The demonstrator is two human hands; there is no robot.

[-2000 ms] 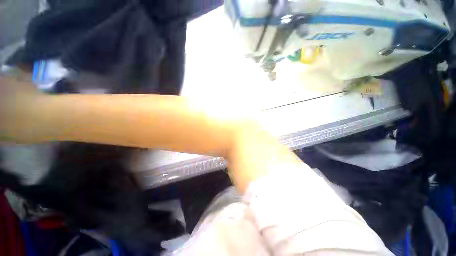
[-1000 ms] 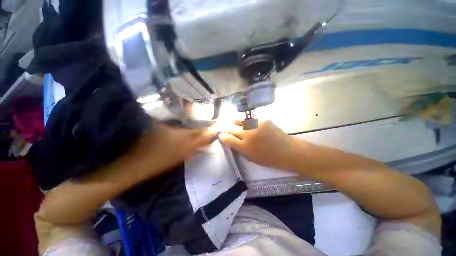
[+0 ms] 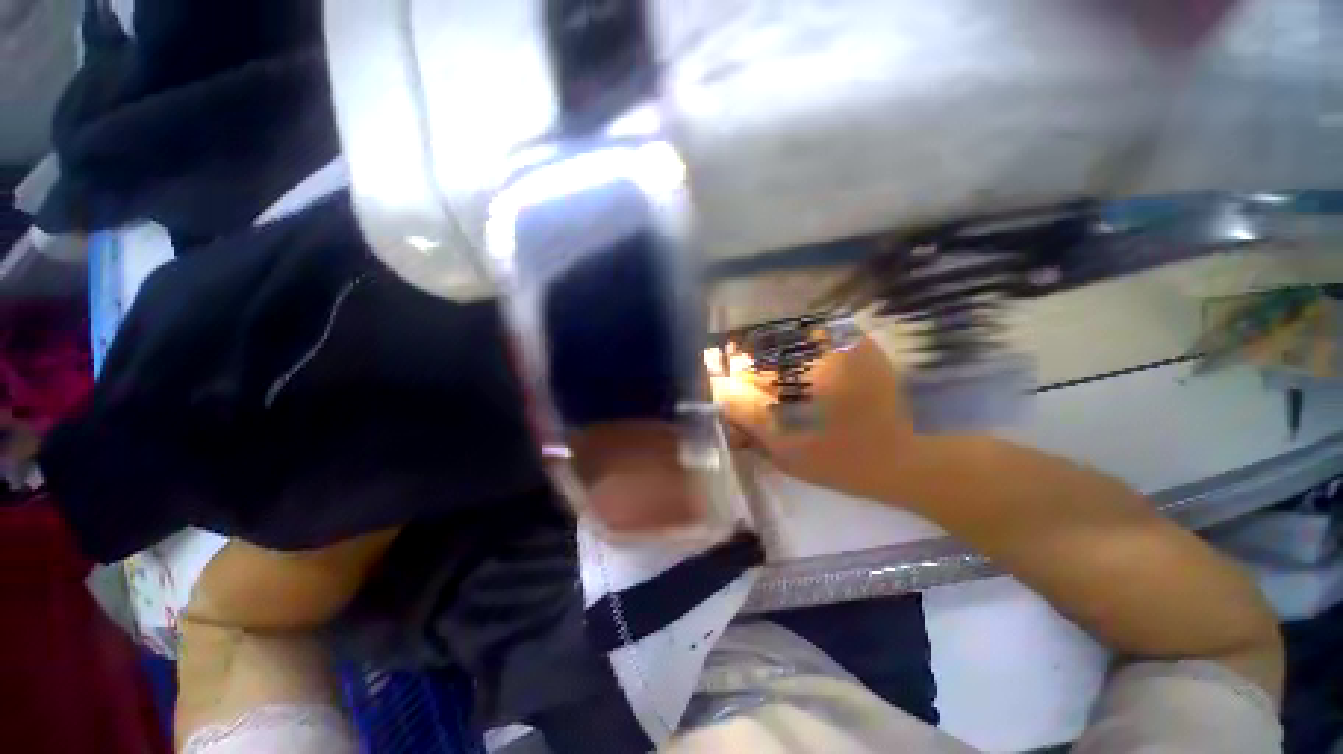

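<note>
A pale panel (image 3: 670, 633) with a black strip and stitch lines hangs from the table's front edge below the sewing machine. Black cloth (image 3: 383, 398) lies heaped to its left. My right hand (image 3: 847, 420) is at the panel's upper end beside the lit needle area, its fingers bent against the panel; it is blurred and partly behind the machine's spring parts. My left forearm goes under the black cloth; my left hand is hidden by cloth and the machine. A skin-coloured patch shows in the shiny chrome piece (image 3: 611, 309), possibly hand or reflection.
The white machine head (image 3: 913, 118) looms close across the top. The white table (image 3: 1134, 427) has a ribbed silvery edge. A small yellowish-green item (image 3: 1267, 332) lies at the right. Red cloth (image 3: 67, 633) is at lower left and a blue crate (image 3: 405, 714) below.
The view has moved closer to the machine, so the chrome piece covers more. Black cloth now covers my left forearm and hand. My right hand stays by the needle area.
</note>
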